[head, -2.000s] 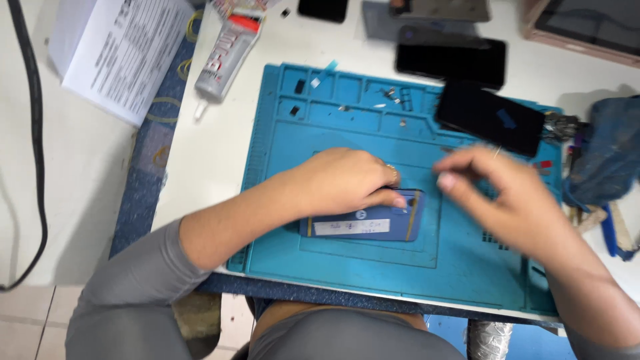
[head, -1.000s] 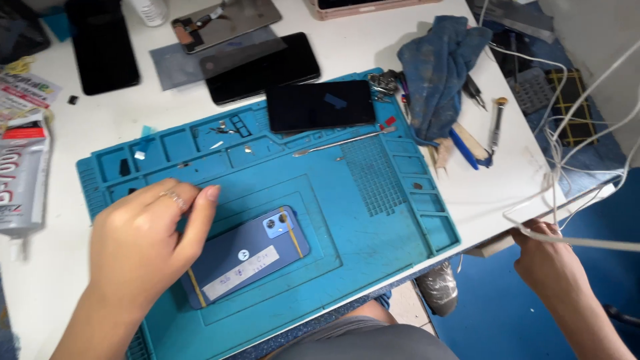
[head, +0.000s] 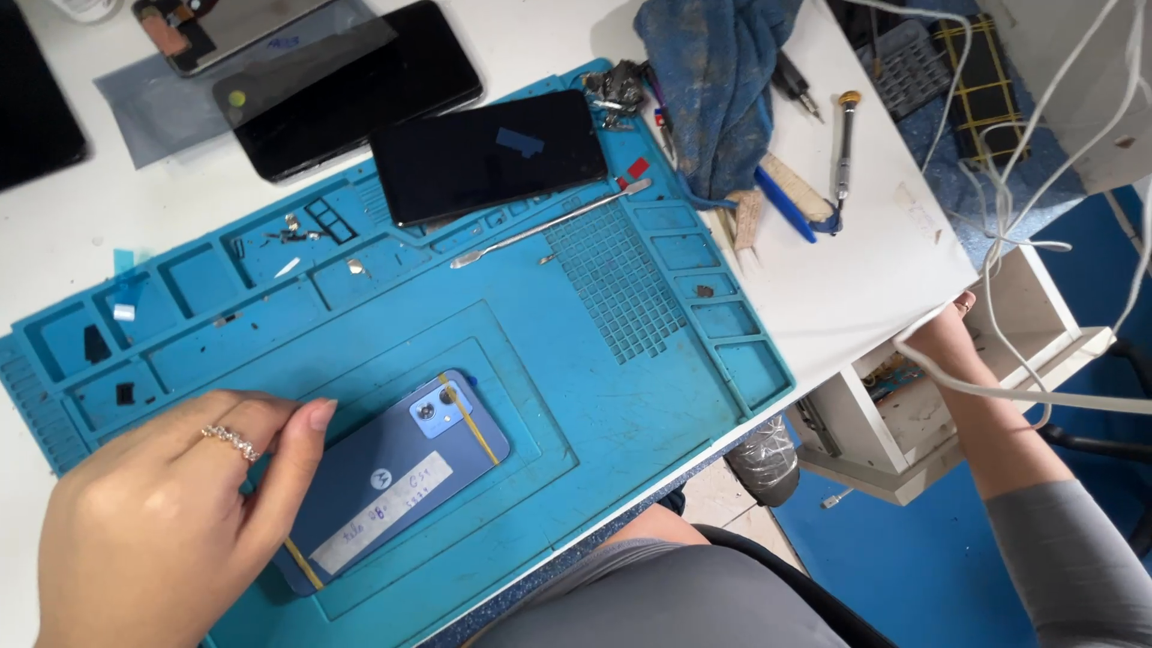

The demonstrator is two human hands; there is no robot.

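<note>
A blue Motorola smartphone (head: 396,486) lies back up on the teal silicone repair mat (head: 504,333), with yellow bands near both ends and a handwritten label across its back. My left hand (head: 180,495), a ring on one finger, is curled over the phone's left part; whether it holds anything small between thumb and fingers I cannot tell. My right hand (head: 961,306) reaches into an open white drawer (head: 873,418) under the table's right edge. Its fingers are mostly hidden by the table edge and a white cable (head: 936,373), so its grip does not show.
A dark phone screen (head: 490,157) and a metal spudger (head: 553,223) lie on the mat's upper part. Small parts sit in its trays. Beyond are more phones (head: 351,90), a blue cloth (head: 711,99), a screwdriver (head: 844,148) and blue tweezers (head: 786,202). White cables hang at right.
My right hand has moved from over the mat beside the phone to the drawer at the right. My left hand has come off the phone's top. The view has swung right.
</note>
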